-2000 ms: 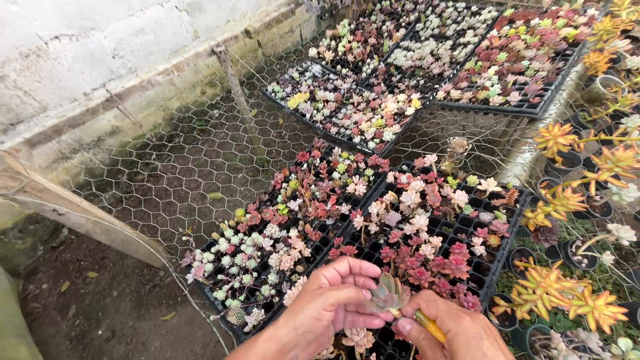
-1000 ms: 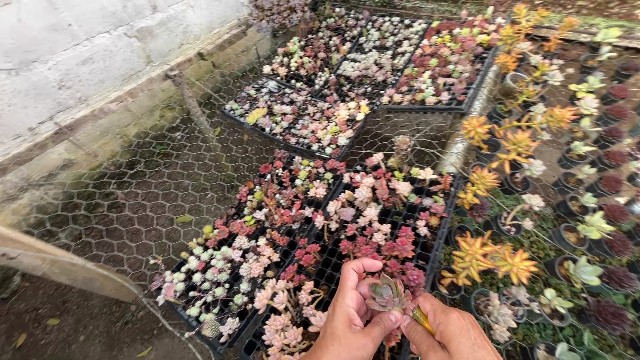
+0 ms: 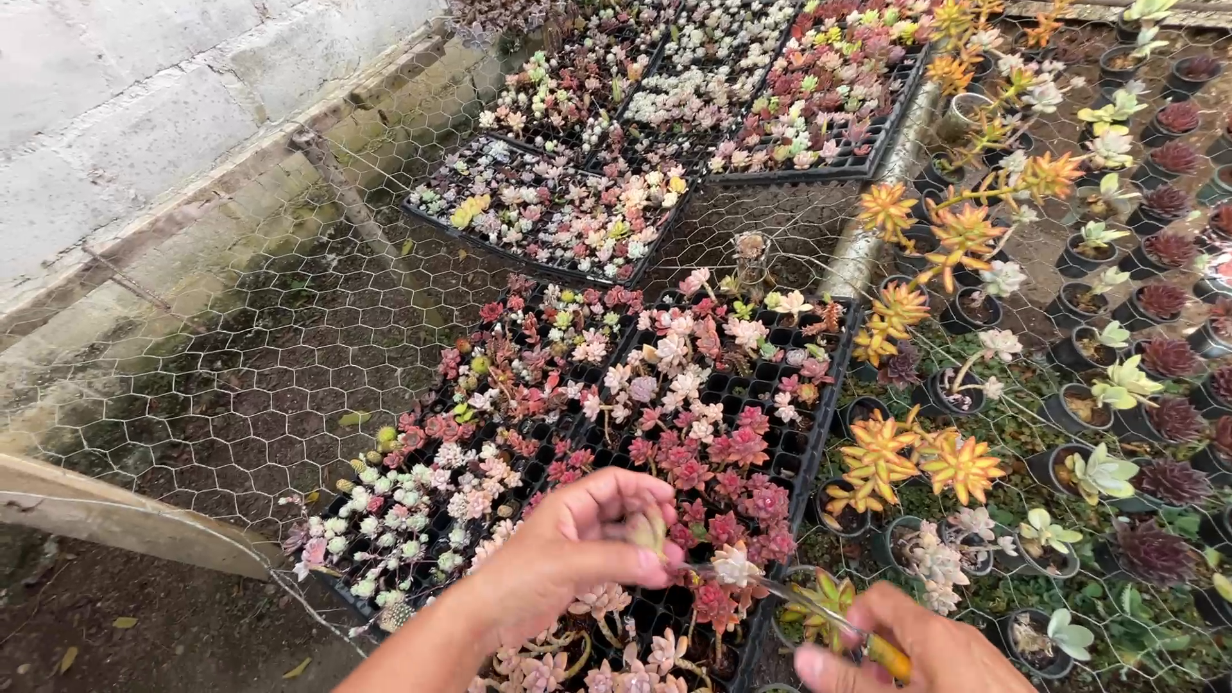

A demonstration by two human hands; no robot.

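Note:
My left hand (image 3: 597,539) pinches a small pale green succulent rosette (image 3: 647,531) between thumb and fingers, mostly covered by them. At the lower right, my right hand (image 3: 885,640) grips a slim metal tool with a yellow handle (image 3: 887,658); its thin shaft (image 3: 808,604) points left toward my left hand. Whether the tip touches the cutting cannot be told. Both hands are above a black plug tray (image 3: 818,433) of pink and red succulents (image 3: 746,448).
More black seedling trays (image 3: 799,176) of succulents lie farther back on hexagonal wire mesh (image 3: 250,385). Potted succulents (image 3: 1102,472) stand in rows at right. A block wall (image 3: 125,106) and wooden rail (image 3: 125,520) border the left side.
My hands have moved apart; earlier they were close together at the rosette. The rosette's open face showed before and is now turned and mostly hidden. The tool's metal shaft has come into sight.

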